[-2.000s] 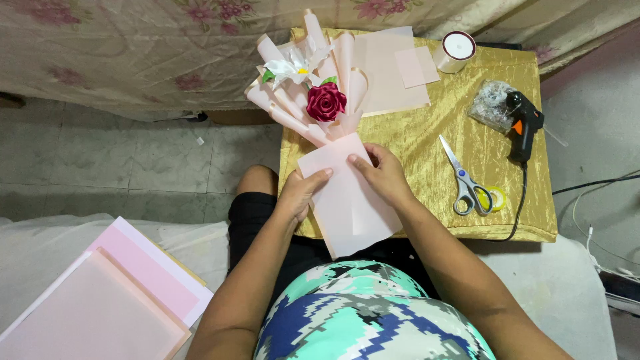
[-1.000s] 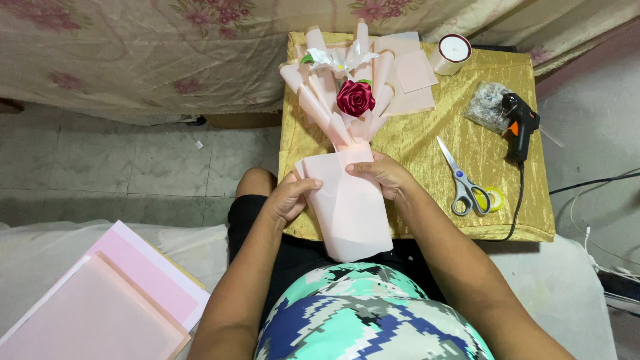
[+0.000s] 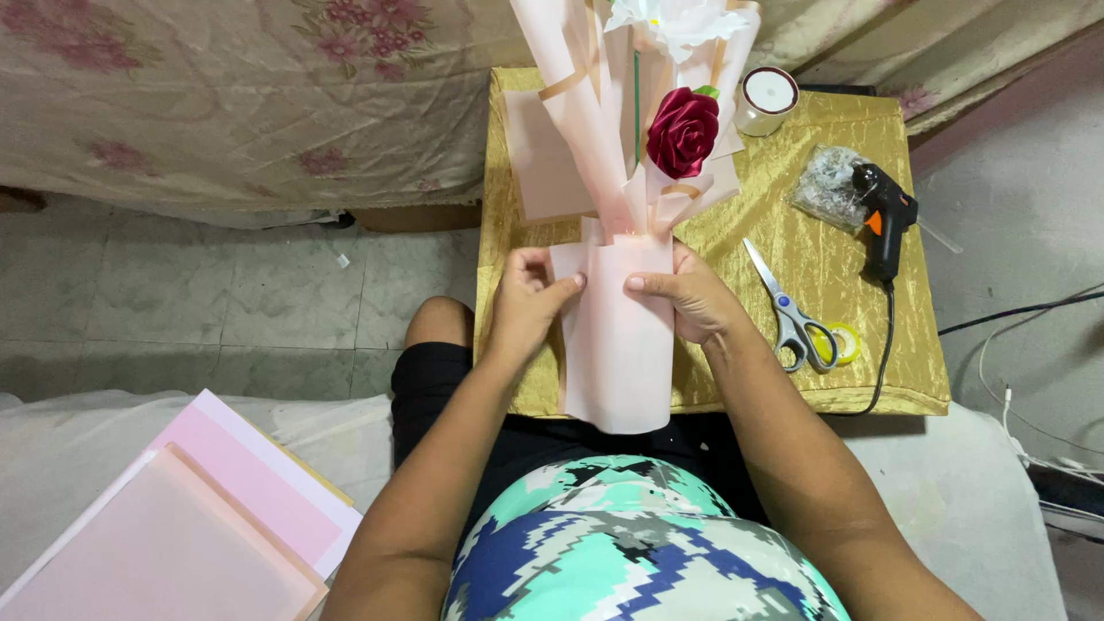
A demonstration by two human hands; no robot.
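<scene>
A bouquet in pale pink wrapping paper [image 3: 634, 362] stands between my hands, its lower sheet rolled around the stem end. My left hand [image 3: 533, 302] pinches the left edge of that sheet, thumb on the front. My right hand [image 3: 694, 293] grips its right side, thumb pressed on the front and fingers behind. Above my hands a dark red satin rose [image 3: 683, 132] and a white flower [image 3: 677, 24] show among the folded paper. A green stem [image 3: 637, 108] runs down below the white flower, left of the rose.
On the gold-clothed table [image 3: 871, 345] lie scissors [image 3: 785, 310], a yellow tape roll [image 3: 845, 342], a black glue gun [image 3: 887, 220] with its cord, a clear plastic bag [image 3: 828, 187], a ribbon spool [image 3: 767, 101] and a pale sheet [image 3: 548, 159]. Pink sheets [image 3: 172, 543] lie at lower left.
The bouquet has turned more upright and moved up, so flat paper behind it now shows on its left. Both hands have shifted their hold along the lower sheet's sides.
</scene>
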